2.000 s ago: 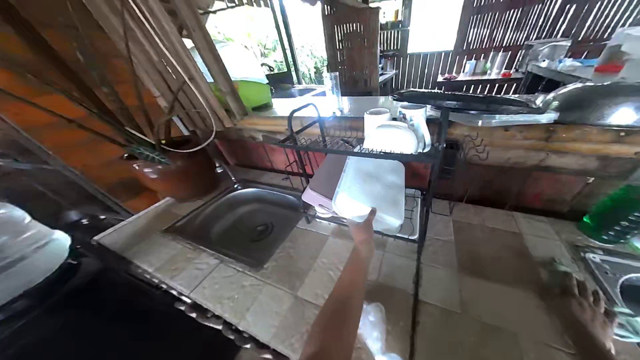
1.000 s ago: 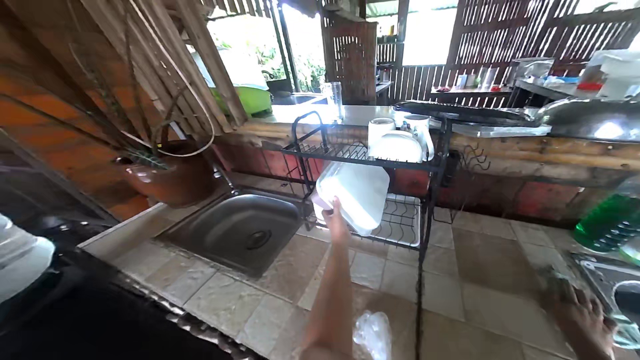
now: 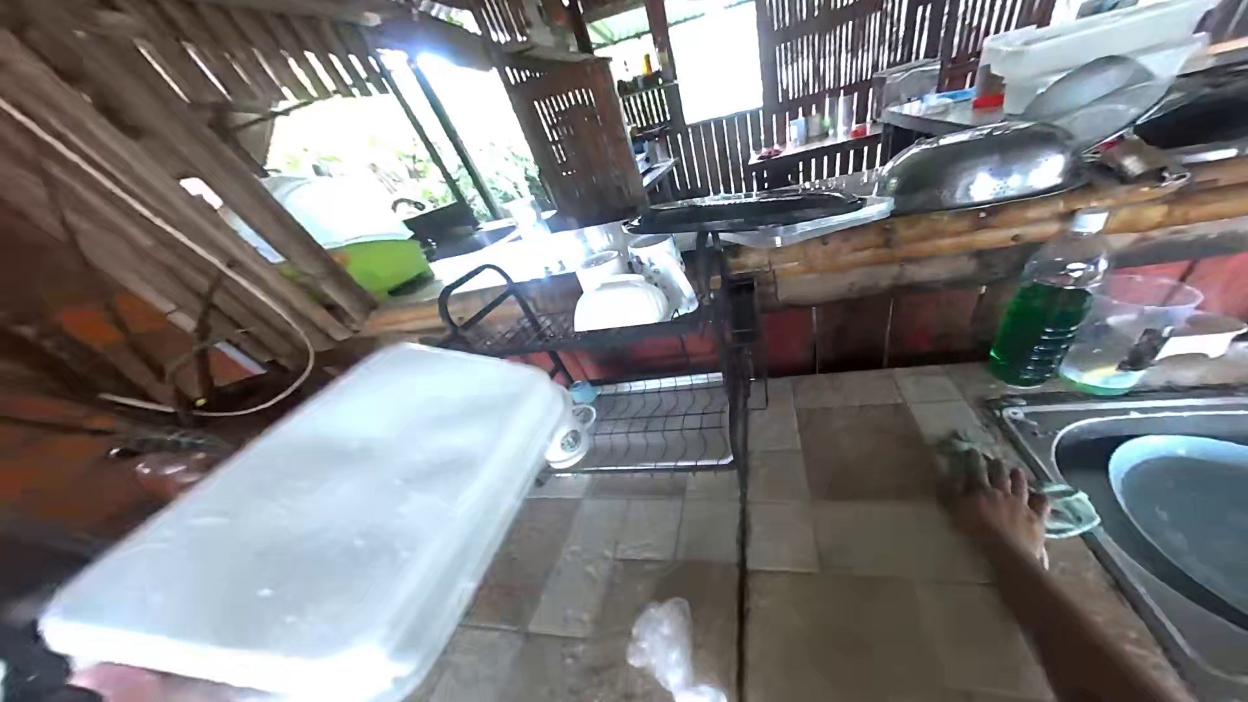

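A large white translucent plastic container [image 3: 322,507] fills the lower left, raised and tilted over the sink side. My left hand is almost wholly hidden by it; a blurred pinkish patch shows at its lower left corner. My right hand [image 3: 999,507] lies on the tiled counter, its fingers over a pale green cloth [image 3: 1070,511] that shows at both sides of the hand. Between the two stands the black wire dish rack [image 3: 663,429], with a white bowl [image 3: 621,303] and cups on its upper shelf and a small white cup [image 3: 568,442] low at its left.
At the right, a steel sink [image 3: 1033,414] holds a pale basin [image 3: 1185,507]. Behind it are a bottle of green liquid [image 3: 1043,322] and a clear plastic tub [image 3: 1121,336]. A clear plastic bag [image 3: 668,648] lies on the counter. A metal wok [image 3: 985,166] sits on the bamboo-edged ledge.
The white container has come out of the rack's lower shelf and moved left, toward me. My right hand stays on the counter. The view has swung right.
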